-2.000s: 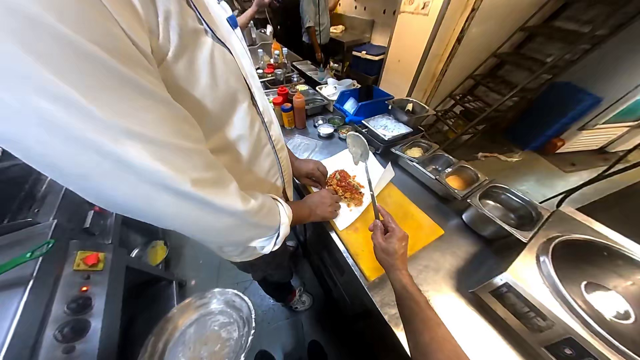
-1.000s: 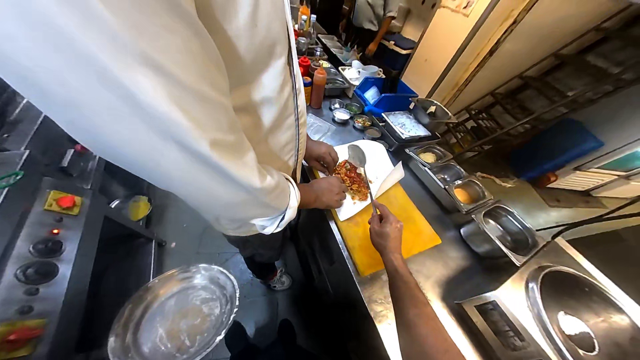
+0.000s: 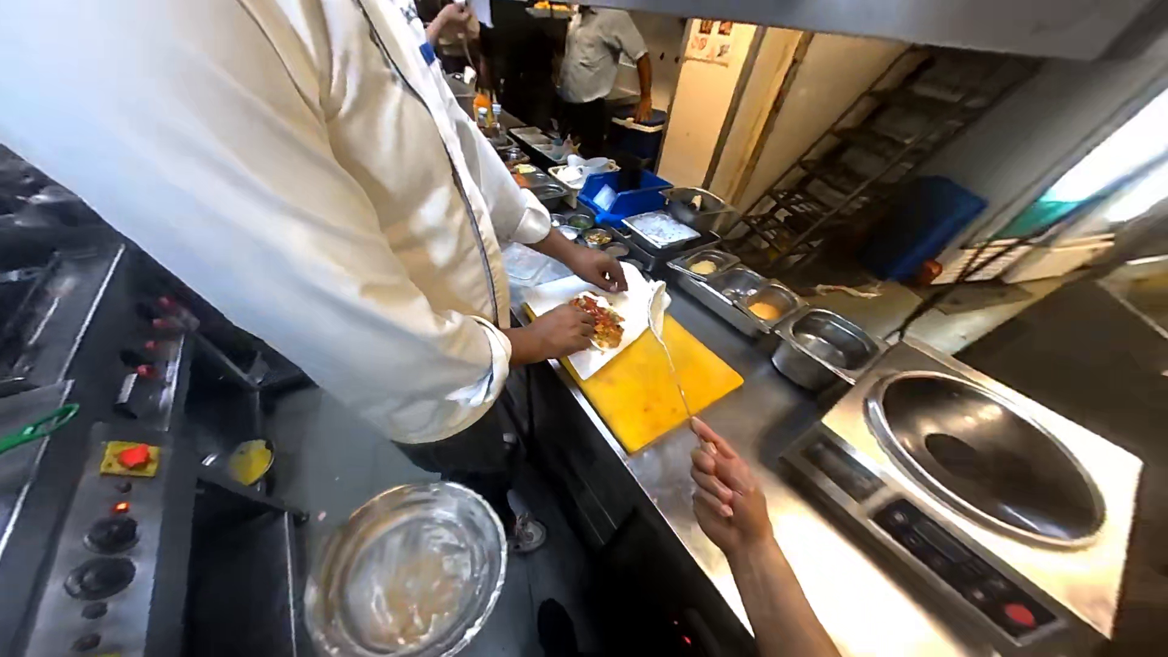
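My right hand [image 3: 730,493] grips the end of a thin metal spoon handle [image 3: 677,379]. The spoon's head [image 3: 657,310], whitish, is at the right edge of white paper [image 3: 547,294]. Red and orange chopped food [image 3: 604,321] lies on the paper, which overlaps a yellow cutting board [image 3: 639,392]. A co-worker's hand [image 3: 564,330] touches the food's left side; the other hand [image 3: 598,266] is above the paper's back part. My left hand is out of view. A large metal bowl [image 3: 406,570] with whitish residue is at the bottom; what holds it is hidden.
A co-worker in a white jacket [image 3: 383,182] stands close on the left. Metal food containers [image 3: 826,342] and an induction wok cooker [image 3: 985,456] line the steel counter's right side. A blue bin [image 3: 625,196] stands farther back. Stove knobs [image 3: 111,534] are at lower left.
My right hand has drawn back from the board with the spoon, whose head has left the food for the paper's right edge. One co-worker's hand has moved away from the food.
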